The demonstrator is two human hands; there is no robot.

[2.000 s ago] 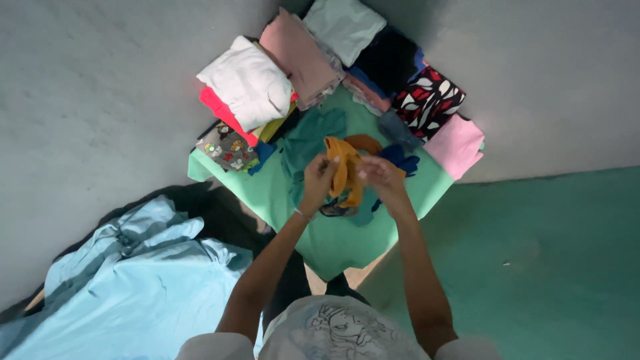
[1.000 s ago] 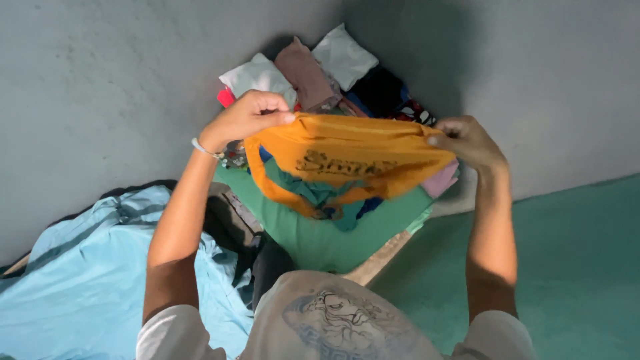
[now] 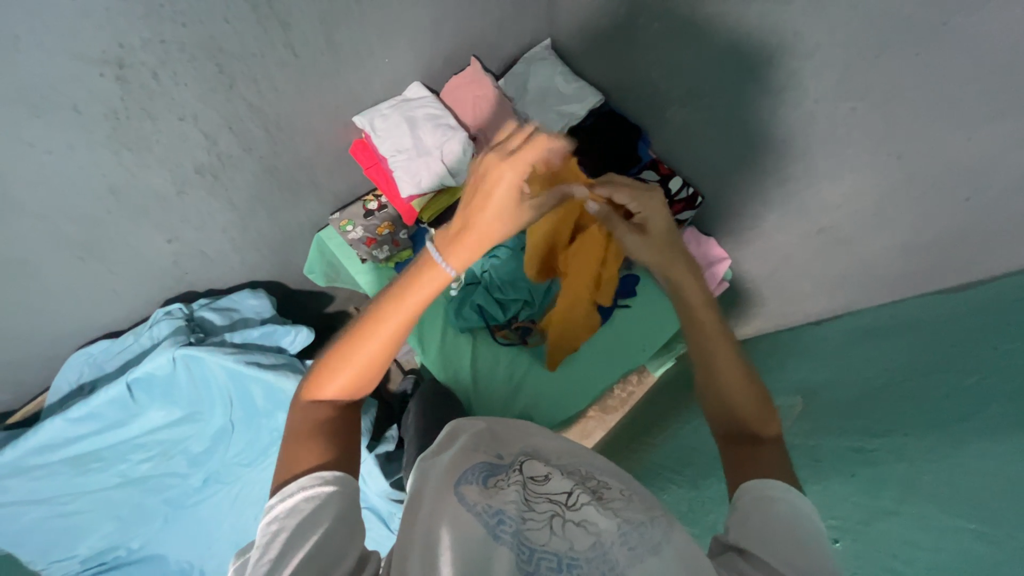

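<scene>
An orange garment (image 3: 572, 264) hangs in loose folds over a green-covered table. My right hand (image 3: 640, 216) pinches its upper edge between thumb and fingers. My left hand (image 3: 516, 180), blurred and wearing a pale bracelet, is raised beside that edge with its thumb near the right fingertips; whether it grips the cloth I cannot tell. Beneath lie a crumpled teal garment (image 3: 504, 284) and a dark blue piece of cloth (image 3: 620, 296).
Folded clothes ring the table's back: a white stack (image 3: 420, 140), a pink piece (image 3: 478, 100), a grey one (image 3: 552, 88), a black one (image 3: 606, 140), a patterned gray one (image 3: 372, 228) and a light pink one (image 3: 706, 256). Light blue cloth (image 3: 160, 432) spreads at lower left. Walls stand behind.
One second ago the orange garment was stretched wide between both hands; now my hands have come together and it hangs bunched and narrow. Two seconds ago it was bunched low over the table.
</scene>
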